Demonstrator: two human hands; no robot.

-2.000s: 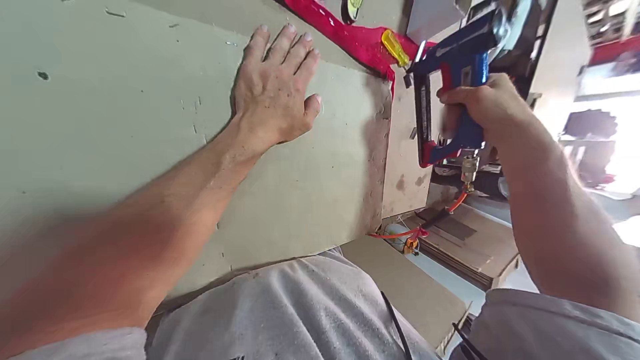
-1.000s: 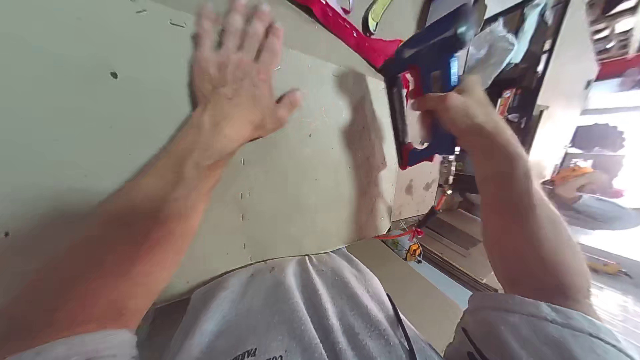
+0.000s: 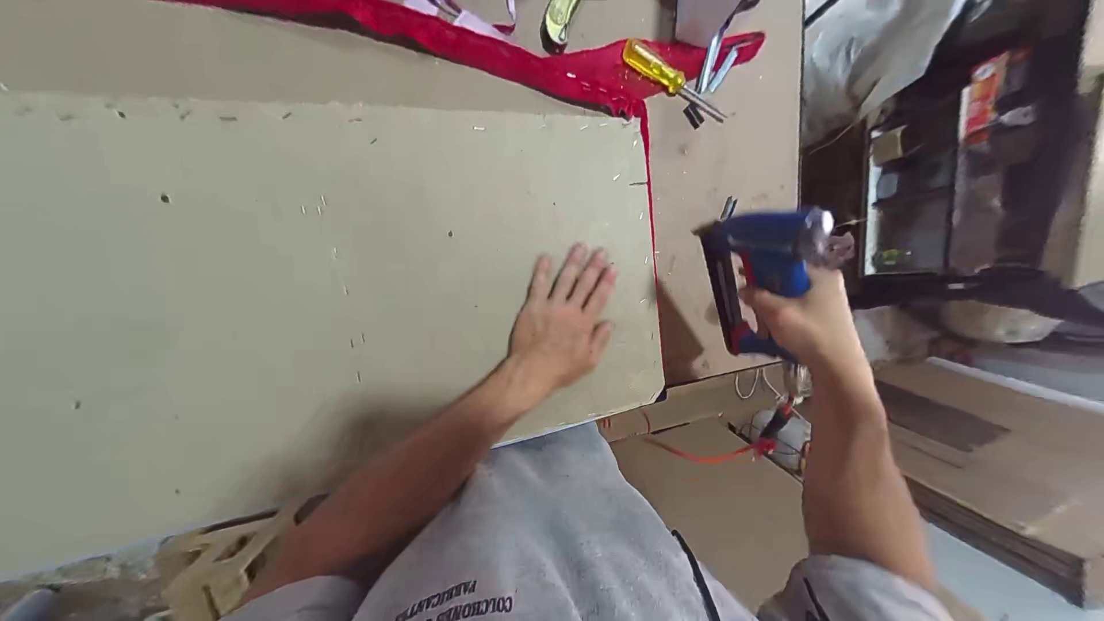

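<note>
My left hand [image 3: 562,323] lies with fingers spread on a pale flat panel [image 3: 259,285], which bears many staples along its edges and down its middle. To the right, my right hand [image 3: 798,315] is closed around the handle of a blue pneumatic staple gun [image 3: 768,250], its nose pointing left over the wooden table. An orange-red air hose [image 3: 707,457] shows below it. Red fabric [image 3: 431,39] runs along the panel's far side, and a narrow red edge shows at its right side. A screwdriver with a yellow handle [image 3: 653,66] rests partly on the fabric.
Strips of staples [image 3: 720,69] lie by the screwdriver. A yellow-green and black tool [image 3: 559,21] sits beyond the fabric. The wooden table's right part [image 3: 733,164] ends beside dark shelves [image 3: 914,190]. Stacked brown boards [image 3: 992,448] stand at the lower right.
My left hand has moved right and nearer to me across the panel, toward its right edge. The staple gun stays in my right hand. The view has shifted.
</note>
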